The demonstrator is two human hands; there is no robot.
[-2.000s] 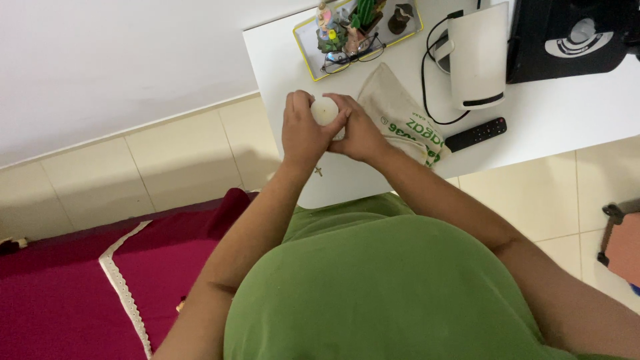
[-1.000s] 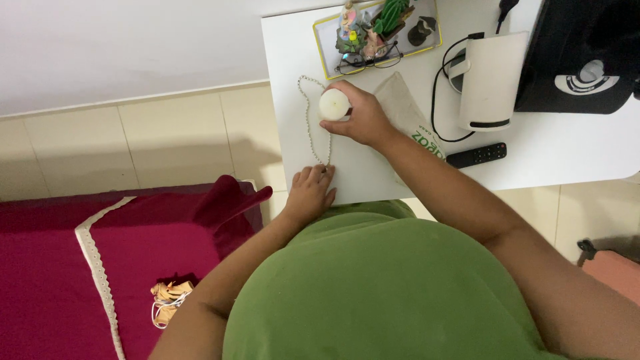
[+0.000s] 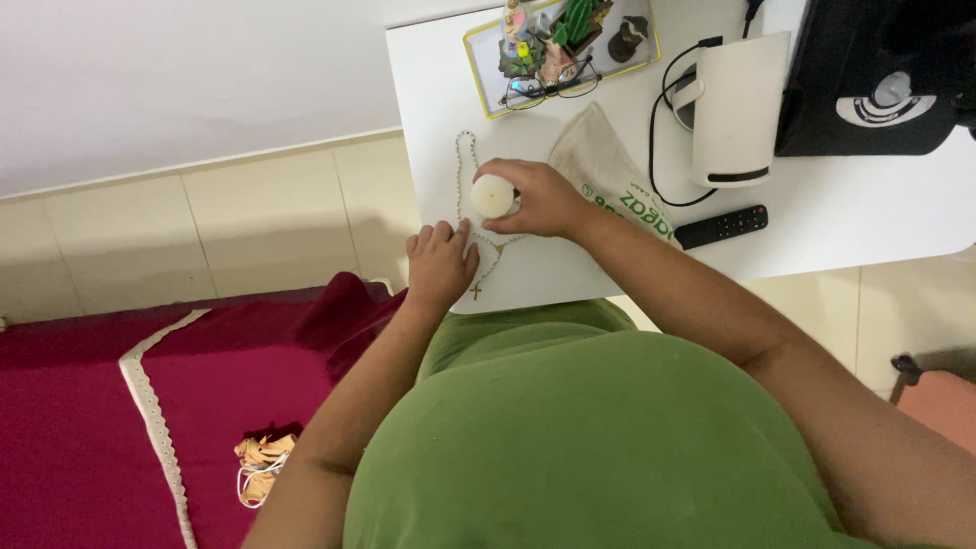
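My right hand [image 3: 537,200] is closed around a white pillar candle [image 3: 492,196] over the left part of the white table [image 3: 686,259]. A beaded rosary [image 3: 458,171] lies on the tabletop, looping around the candle, with its small metal crucifix [image 3: 476,292] near the front edge. Part of the loop is hidden by the candle and my right hand. My left hand [image 3: 442,263] rests palm down at the table's left edge, its fingertips on or beside the beads. Under my right wrist lies a cream cloth bag [image 3: 591,152] with green printing.
A yellow-rimmed tray [image 3: 476,76] at the back holds figurines, a cactus ornament and eyeglasses [image 3: 553,88]. On the right are a white cylindrical device [image 3: 736,114] with a black cable, a black remote control [image 3: 723,227] and a black case [image 3: 862,84]. A red cloth [image 3: 252,381] lies at left.
Two seconds ago both hands were at the candle; my left hand then let go and went to the rosary. Since one second ago, the rosary's lower part has been spread, showing the crucifix.
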